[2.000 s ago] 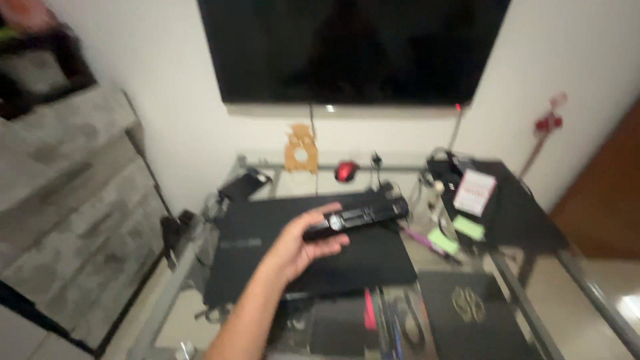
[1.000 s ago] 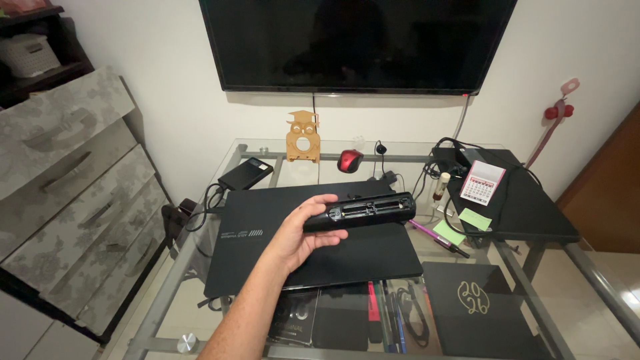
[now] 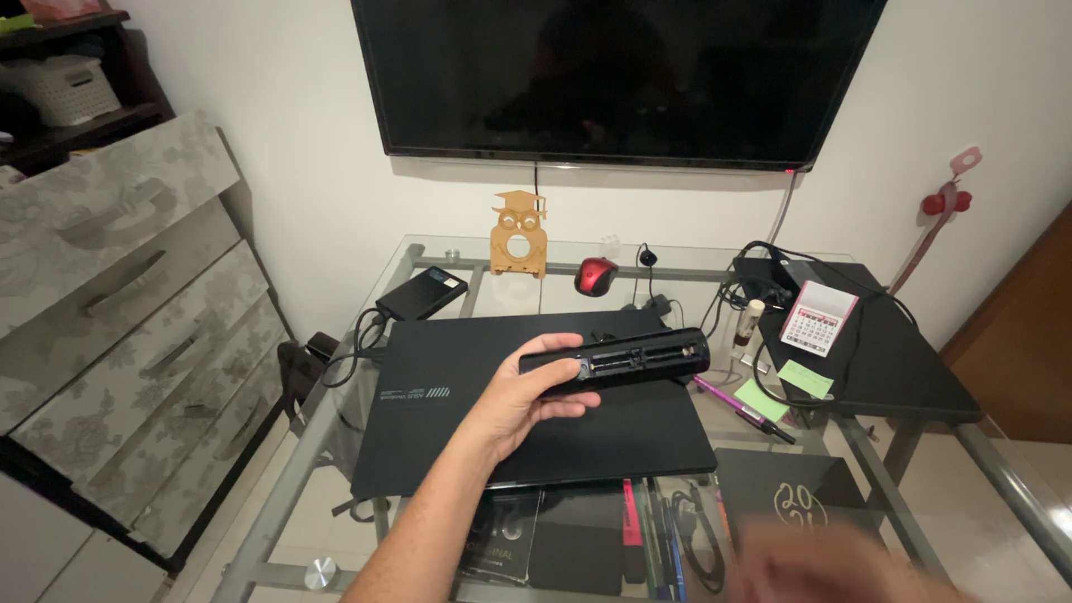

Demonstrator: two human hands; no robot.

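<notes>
My left hand [image 3: 536, 389] grips one end of a black remote control [image 3: 620, 362], thumb on top and fingers beneath. The remote lies back side up with its battery compartment uncovered; the compartment looks empty. Below it rests a closed black ASUS laptop [image 3: 469, 444] on the glass desk. At the bottom right my right hand [image 3: 829, 565] shows as a blur over a black notebook [image 3: 779, 477]; whether it holds anything cannot be made out.
A red and black mouse [image 3: 595, 276], a wooden owl figure [image 3: 518, 239] and an external drive [image 3: 422, 293] stand behind the laptop. To the right are a purple pen [image 3: 741, 408], sticky notes [image 3: 805, 379], a small bottle [image 3: 748, 322], cables and a calendar [image 3: 819, 318]. A television [image 3: 620, 75] hangs above.
My right hand has come into view at the bottom right. My left hand still holds the remote above the laptop.
</notes>
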